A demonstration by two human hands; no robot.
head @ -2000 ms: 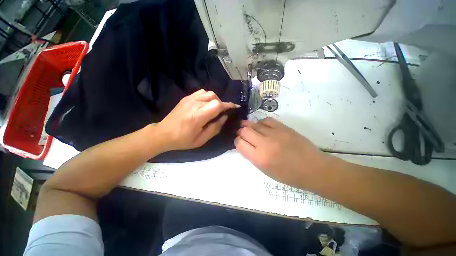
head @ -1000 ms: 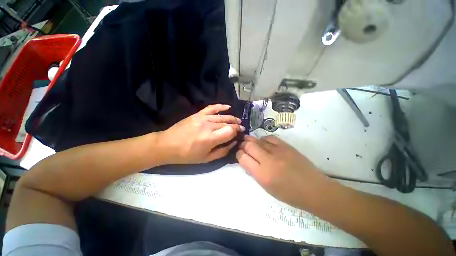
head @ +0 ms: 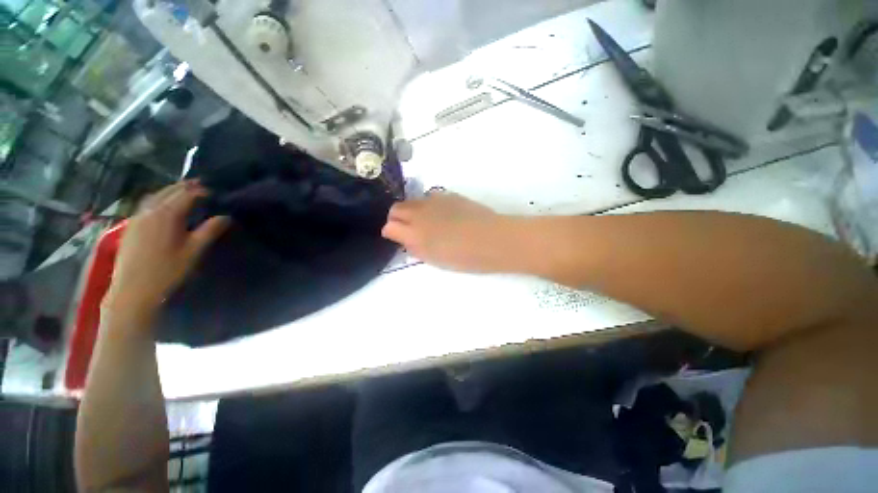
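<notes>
The dark garment piece [head: 279, 260] lies heaped on the table left of the sewing machine [head: 318, 67]. My left hand [head: 164, 236] is at the cloth's far left edge, blurred, with thumb and fingers apart; whether it pinches cloth cannot be told. My right hand [head: 433, 231] has its fingertips closed on the cloth's right edge, just in front of the needle area. The cream ribbed knob [head: 368, 164] shows beside the needle area. The needle and presser foot are too blurred to make out.
Black-handled scissors [head: 669, 159] lie at the right, with a small tool across them. Silver tweezers [head: 534, 101] lie left of them. A red basket [head: 89, 313] stands behind my left forearm. Scraps [head: 693, 433] are below the table at right.
My view has turned, and the machine head shows further left. My left hand has moved away from the needle to the cloth's left side. My right hand stays near the needle. The cloth is more bunched.
</notes>
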